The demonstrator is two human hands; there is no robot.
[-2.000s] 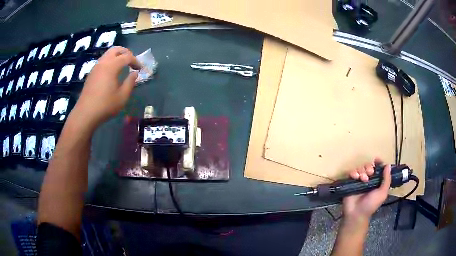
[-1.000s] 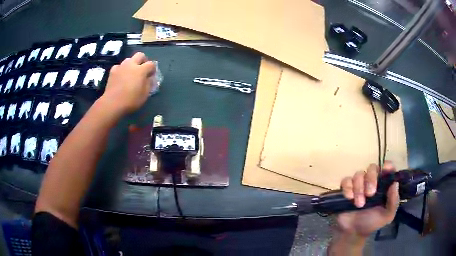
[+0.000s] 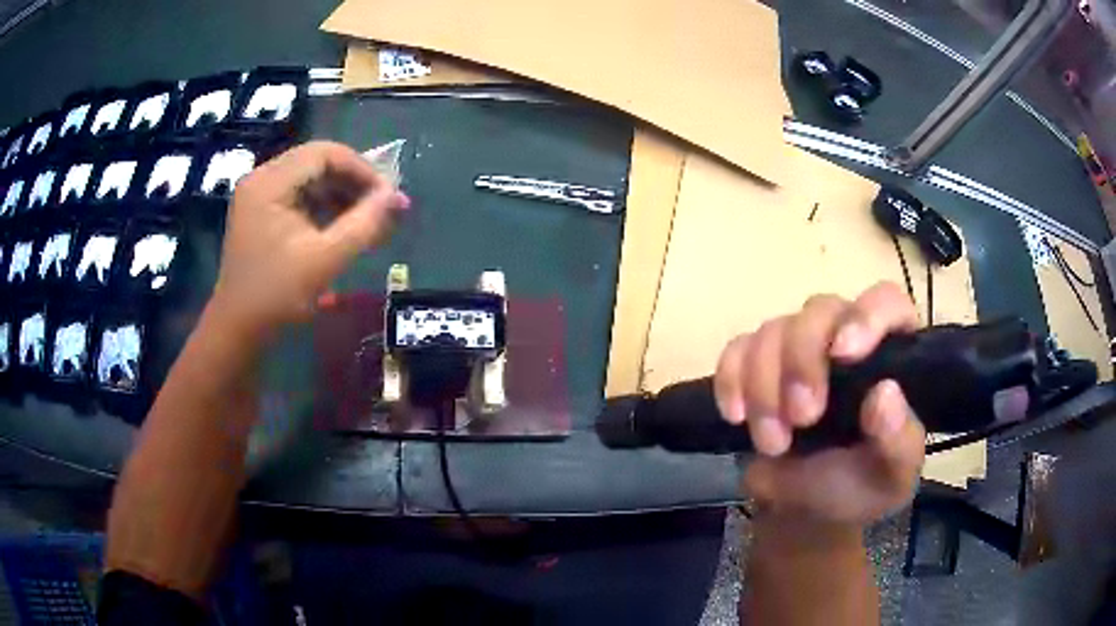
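Observation:
A black corded light unit [image 3: 447, 328] with a pale, dark-dotted face sits between two upright pale blocks on the dark red board [image 3: 539, 367]; its cable hangs over the bench edge. My left hand [image 3: 294, 232] is above the bench, up and left of the unit, thumb and fingertips pinched together beside a small clear plastic bag [image 3: 387, 159]; whether a screw is between the fingertips is too small to tell. My right hand [image 3: 820, 404] is wrapped around a thick black electric screwdriver [image 3: 930, 379], tip end pointing left, right of the fixture.
Black housings with white inserts [image 3: 153, 177] lie in rows at left. A silver utility knife [image 3: 548, 191] lies above the fixture. Cardboard sheets [image 3: 734, 257] cover the right side, with a corded unit [image 3: 918, 224] on them. A metal post [image 3: 967, 98] stands upper right. A blue crate [image 3: 55, 581] is lower left.
My right hand has raised the screwdriver and brought it left, closer to the camera. My left hand has moved slightly down from the bag, its fingertips now visible and pinched.

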